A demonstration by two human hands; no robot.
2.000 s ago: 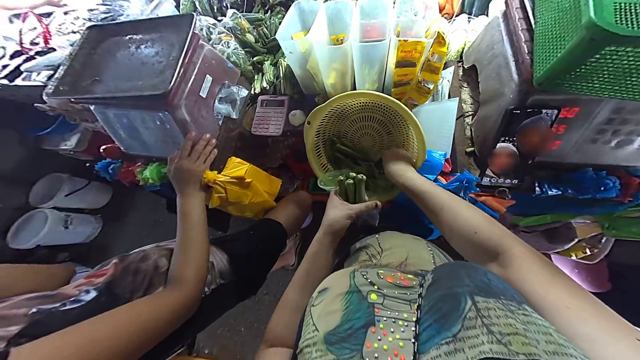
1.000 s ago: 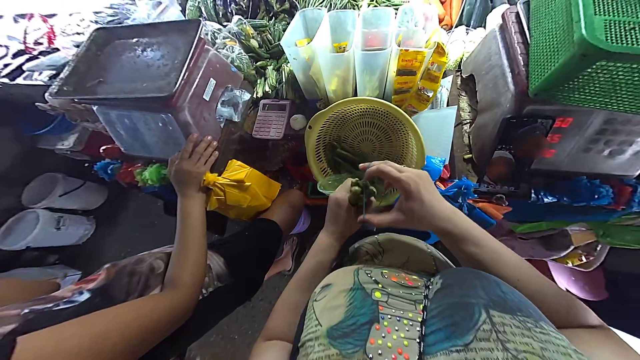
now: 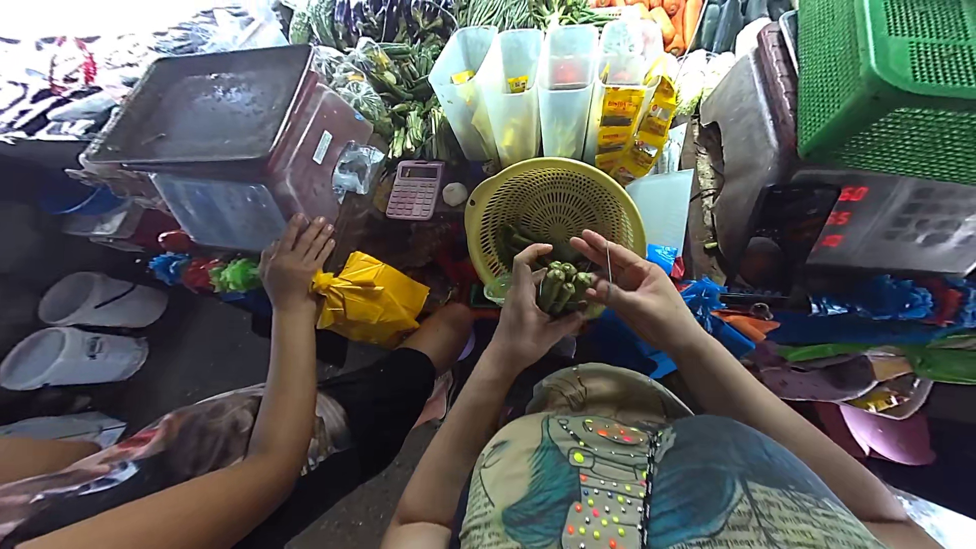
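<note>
My left hand [image 3: 526, 313] is closed around a bundle of green okra-like pods [image 3: 563, 287], stem ends facing up. Close on its right, my right hand [image 3: 639, 288] holds a thin strand, perhaps a rubber band or string, stretched between thumb and fingers. Both hands are over the near rim of a yellow plastic colander [image 3: 560, 198]. More green pods [image 3: 520, 238] lie inside it at the left, partly hidden by my fingers.
A pink calculator [image 3: 415, 191] and clear plastic holders [image 3: 568, 91] stand beyond. At left, another person's hand [image 3: 297, 263] rests by a yellow plastic bag [image 3: 372, 297] and a lidded bin [image 3: 213, 107]. A green basket [image 3: 888, 91] and digital scale [image 3: 884, 221] are at right.
Two seconds ago my right hand was inside the colander; it then came to the bundle. Since one second ago it has moved slightly right, off the bundle, with the strand stretched.
</note>
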